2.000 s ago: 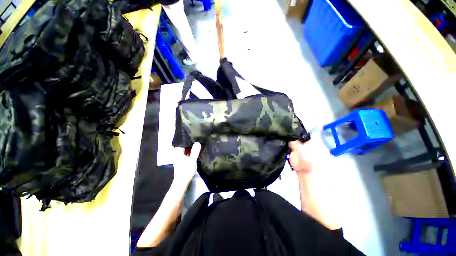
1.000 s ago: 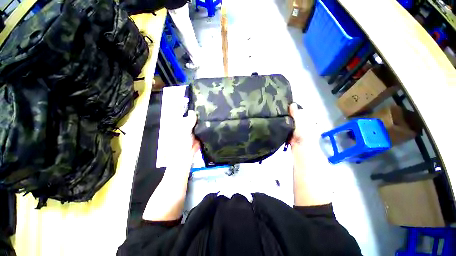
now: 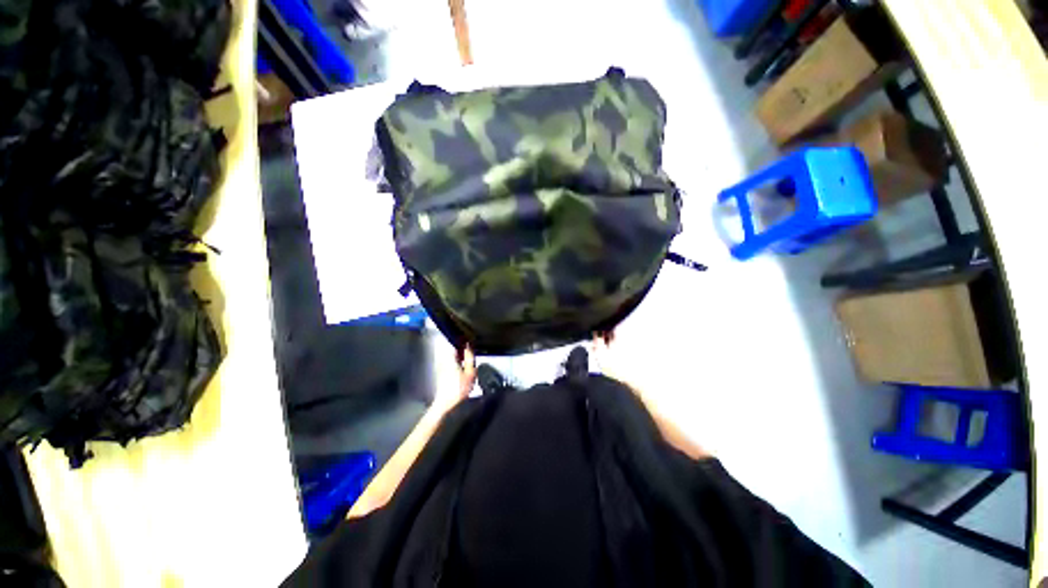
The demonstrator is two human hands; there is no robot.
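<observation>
A camouflage backpack (image 3: 529, 207), right side out and full in shape, is held out in front of me at the centre. A horizontal seam crosses its front, and a short dark strap end sticks out at its right side. My left hand (image 3: 464, 370) is at the lower left edge of the bag, mostly hidden behind it. My right hand (image 3: 602, 342) is at the lower right edge, with only a little of the fingers showing. The grip of both hands is largely covered by the bag.
A pile of camouflage bags (image 3: 103, 230) lies on the left table (image 3: 247, 287). A white board (image 3: 333, 207) is behind the bag. Blue stools (image 3: 845, 190) and cardboard boxes (image 3: 914, 333) are at the right. A wooden pole (image 3: 461, 32) shows at the top.
The backpack has moved up in view and looks larger and fuller. My hands have moved from its sides to its lower edge. The view has shifted, with the stools and left pile placed differently.
</observation>
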